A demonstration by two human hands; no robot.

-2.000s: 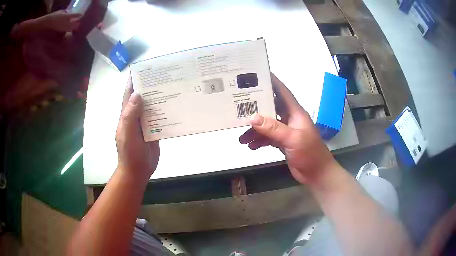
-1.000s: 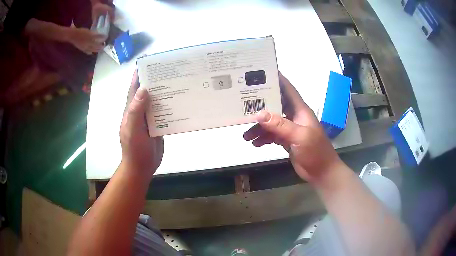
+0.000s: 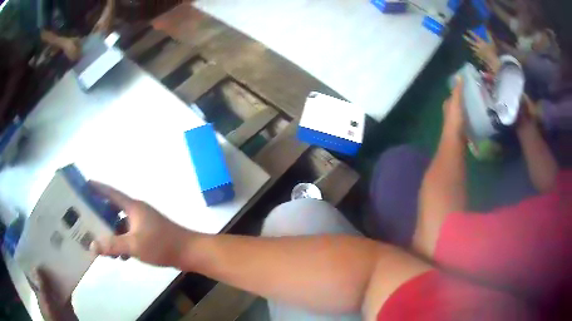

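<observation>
A retail box (image 3: 53,232) with a white printed back panel and a blue narrow side is held at the lower left, tilted. My right hand (image 3: 135,232) grips its right end, with the thumb on the panel near the barcode. My left hand (image 3: 50,294) holds its lower edge and is partly hidden and cut off by the picture's bottom edge. A second closed box (image 3: 209,164), mostly showing its blue side, stands on the white table board (image 3: 147,207) to the right of the held box.
A neighbour's box (image 3: 331,122) sits on the pallet edge (image 3: 276,138). A person at the right, in a red sleeve (image 3: 502,244), holds a white unit (image 3: 508,91). An open box (image 3: 100,63) is at the far left beside another person's hands. More blue boxes (image 3: 434,24) lie on another white board.
The view has turned to the right, so the held box now shows at the lower left and tilted. The neighbour at the right has come into view. Both hands still hold the box.
</observation>
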